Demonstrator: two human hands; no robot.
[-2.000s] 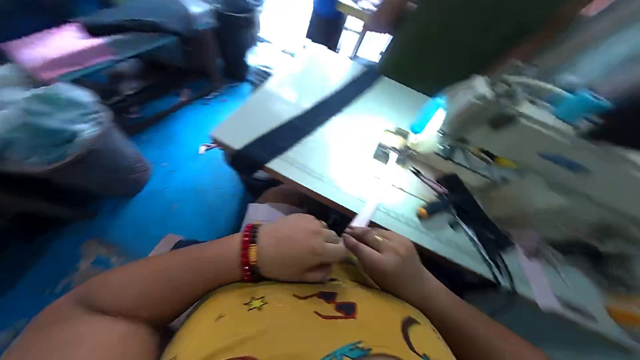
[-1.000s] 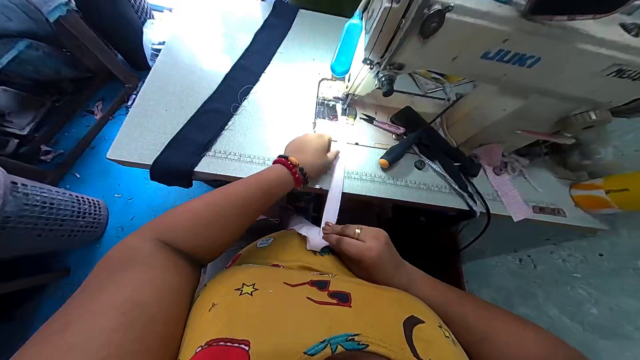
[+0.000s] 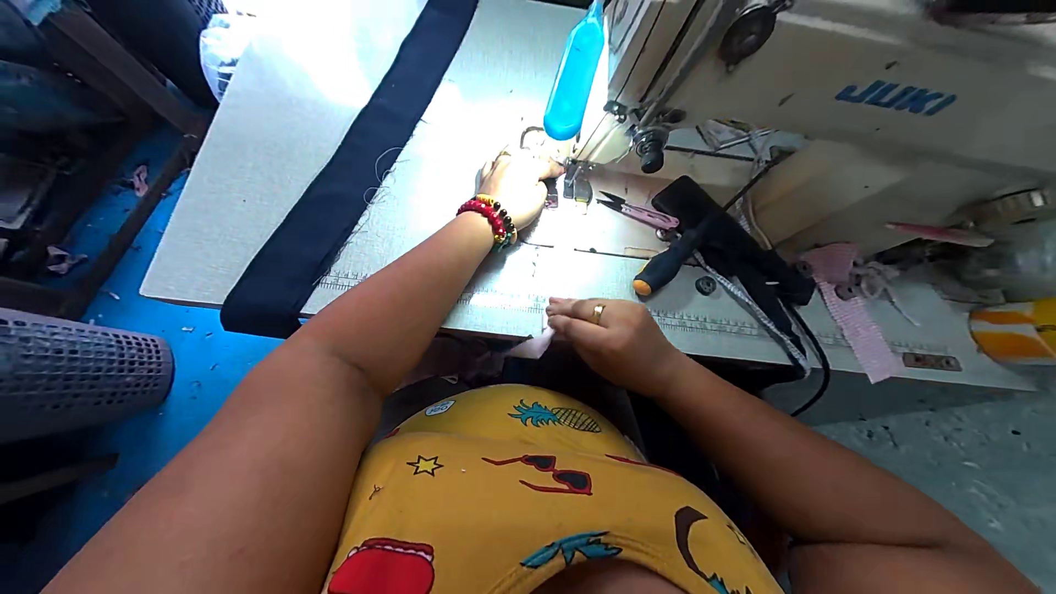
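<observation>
My left hand (image 3: 518,191) lies beside the needle area of a white Juki sewing machine (image 3: 825,91), its fingertips near the presser foot; whether it holds anything I cannot tell. At the table's front edge, my right hand (image 3: 606,334) pinches a light fabric strip (image 3: 532,345), whose end hangs down over the edge. A long dark fabric band (image 3: 355,165) lies on the table left of my left hand. Pink-handled thread snips (image 3: 639,213) and a screwdriver with a black and orange handle (image 3: 667,266) lie right of the needle.
A blue object (image 3: 575,78) hangs beside the machine head. Black cloth (image 3: 734,239) and a pink fabric scrap (image 3: 854,318) lie on the right of the sewing table (image 3: 206,231). A perforated plastic basket (image 3: 82,363) stands on the blue floor at left.
My left hand has moved from my lap up to the needle area. My right hand has risen from near my lap to the table edge, with the light strip. The view has swung and come closer.
</observation>
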